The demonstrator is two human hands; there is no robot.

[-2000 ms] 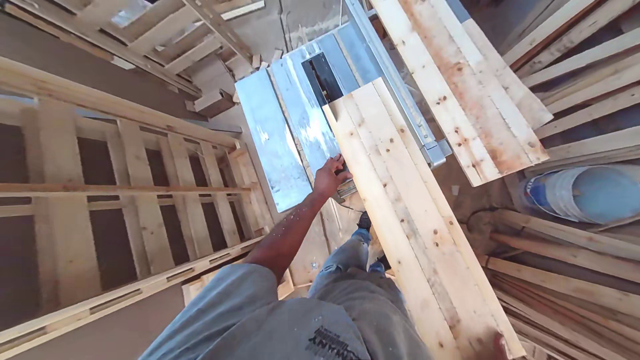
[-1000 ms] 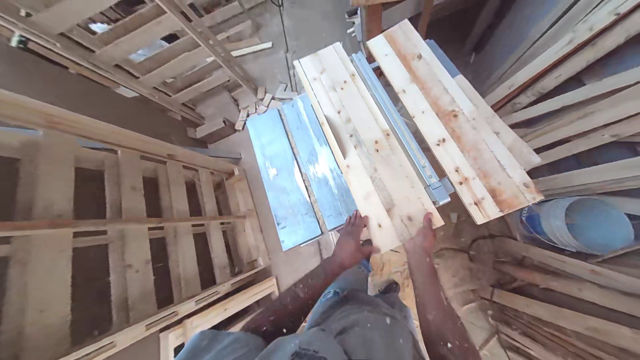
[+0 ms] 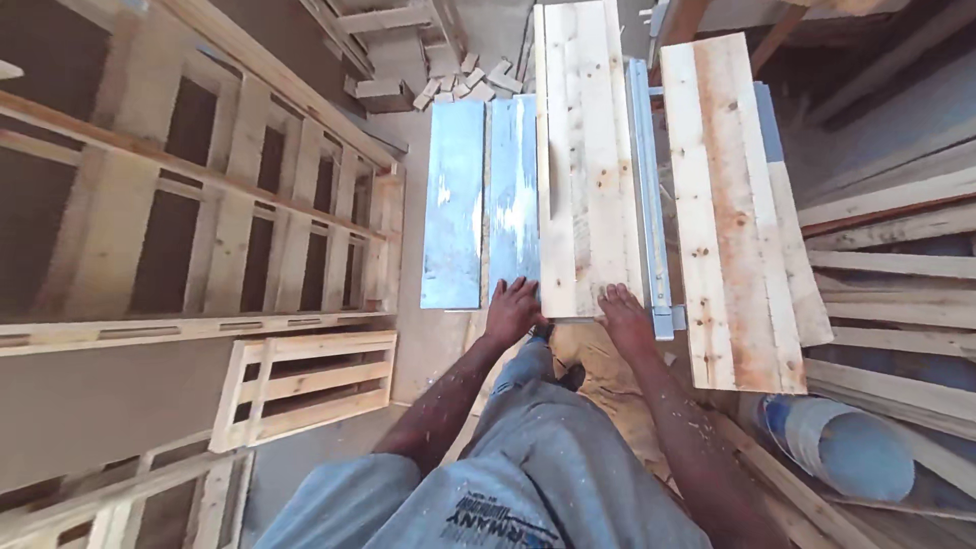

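A panel of joined pine boards lies lengthwise over a metal machine table, its near end toward me. My left hand is at the panel's near left corner, fingers pointing forward beside its edge and over the metal. The fingers of my right hand rest on the near right end of the panel. Right of the panel runs a metal fence rail. Whether either hand grips the wood from below cannot be seen.
A second pine panel lies right of the rail. Wooden pallet frames stand at left, and offcuts lie behind the table. Stacked boards and a white bucket are at right.
The panel has turned straighter and moved forward over the metal table. My right hand, at the panel's far lower right two seconds ago, now lies at its near end. The view has shifted.
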